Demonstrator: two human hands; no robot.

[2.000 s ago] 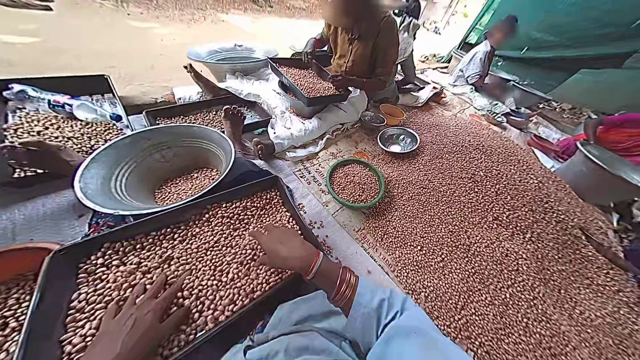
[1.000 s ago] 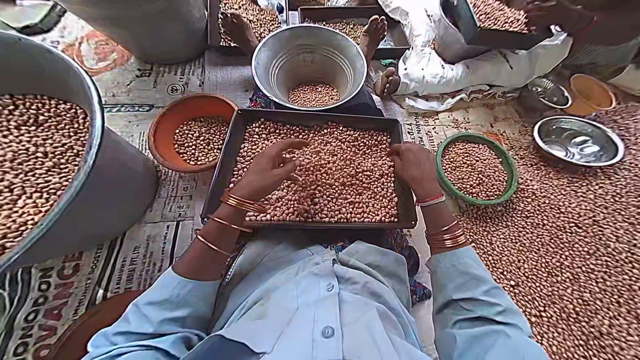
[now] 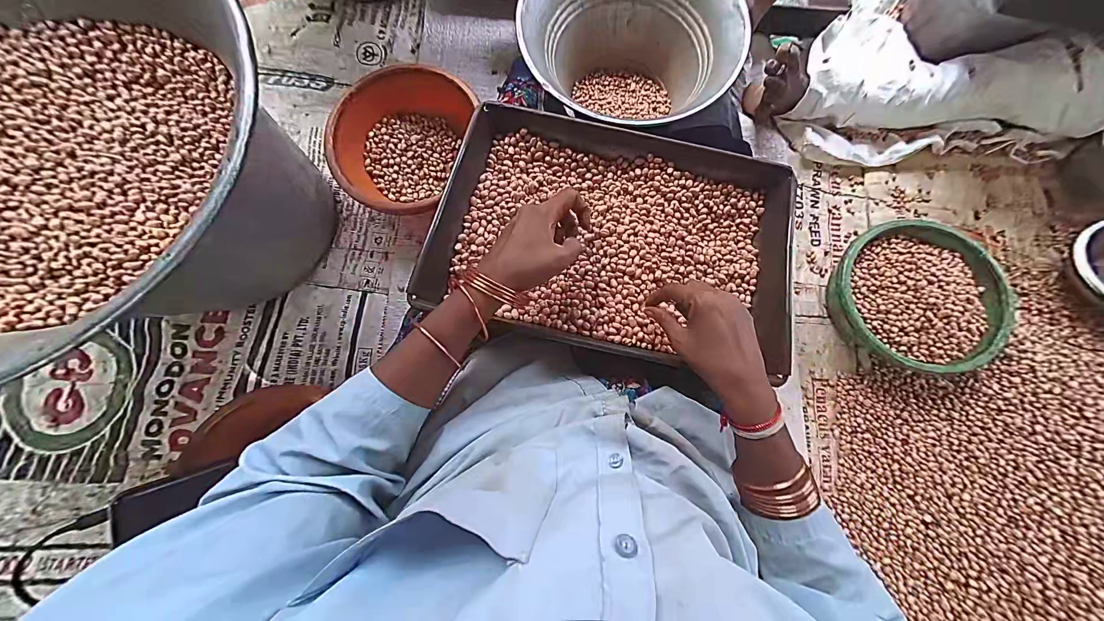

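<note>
A dark metal tray [image 3: 780, 259] full of reddish-brown peanut kernels [image 3: 621, 233] rests across my lap. Over the tray's left half is my left hand [image 3: 543, 237], thumb and fingertips curled near each other above the kernels; whether a kernel is between them cannot be told. My right hand [image 3: 703, 332] reaches over the near right part, its fingertips down at the kernels, and any kernel in its pinch is too small to make out. An aluminium basin [image 3: 634, 43] with some kernels at its bottom stands just beyond the tray. An orange bowl [image 3: 345, 142] of kernels sits to the tray's left.
A large metal pot [image 3: 285, 224] full of kernels stands at left. On the right are a green-rimmed bowl [image 3: 918, 358] and a wide heap of kernels [image 3: 975, 483] on printed sacking [image 3: 302, 345]. Another person's foot [image 3: 780, 82] and a white sack [image 3: 931, 95] lie beyond.
The view has swung toward my lap since the oldest frame. My right hand has moved from the tray's right edge, where it was a second ago, onto the kernels at the near right.
</note>
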